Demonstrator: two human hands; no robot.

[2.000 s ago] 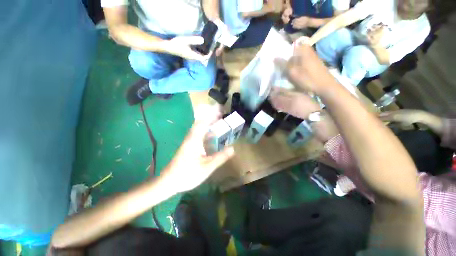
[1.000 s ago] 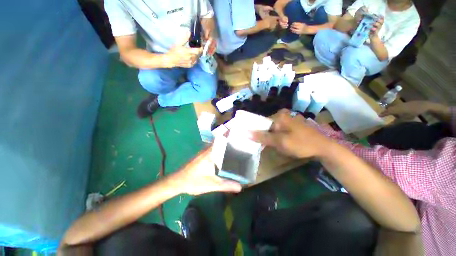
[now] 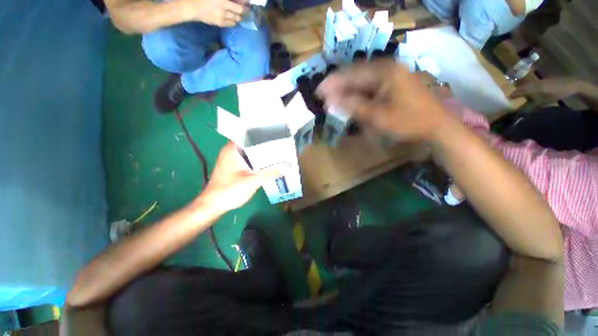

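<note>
My left hand (image 3: 233, 182) holds an open carton (image 3: 275, 172) upright around its lower part. The carton is white with a dark printed picture, its grey mouth faces up and its white flaps are spread. My right hand (image 3: 380, 98) is blurred above the black tubes (image 3: 308, 85), right of the carton; its fingers are partly spread, and whether it holds anything is unclear. More white cartons stand behind and partly below my right hand.
Brown cardboard (image 3: 341, 172) lies under the boxes. A large white sheet (image 3: 459, 69) and a clear plastic bottle (image 3: 522, 67) lie at right. A seated person in jeans (image 3: 210, 62) is at upper left; a checked sleeve (image 3: 538, 177) is at right.
The carton in my left hand has turned more upright, with its flaps now spread. My right hand has left the carton and moved up over the tubes. The view has shifted downward.
</note>
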